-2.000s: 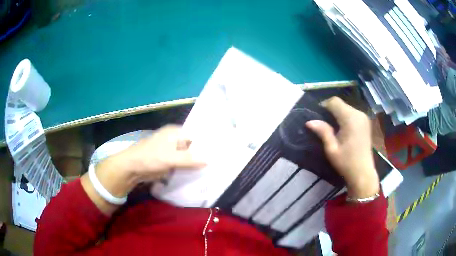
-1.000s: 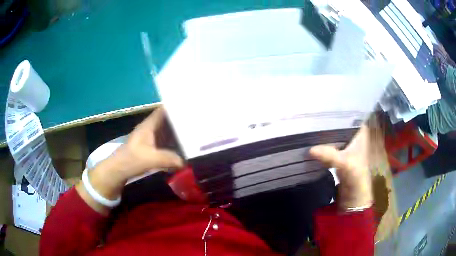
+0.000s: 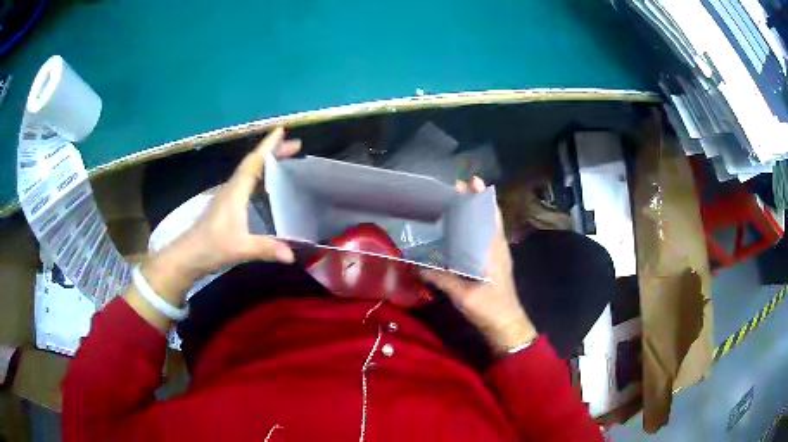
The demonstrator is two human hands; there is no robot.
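Observation:
An erected carton (image 3: pixel 380 186) is held upright over my lap, below the bench edge. I look down into its grey-white inside; a red patch and a bright patch show within its outline. My left hand (image 3: pixel 229 220) grips its left end, with the thumb at the near corner and fingers at the far corner. My right hand (image 3: pixel 488 289) grips its right end, with fingertips at the far right corner and the rest along the near right side. The carton's outer printed faces are mostly hidden.
A label roll (image 3: pixel 65 99) stands on the green bench (image 3: pixel 363 52) at left, its label strip (image 3: pixel 65 203) hanging off the edge. A stack of flat cartons (image 3: pixel 734 95) lies at right. Below are a brown cardboard box (image 3: pixel 670 302), white and black cartons (image 3: pixel 605 190) and a red stool (image 3: pixel 734 220).
The flat carton was opened into a box, then turned and lowered from over the bench edge to my lap. Both hands now hold its ends. The view has shifted slightly.

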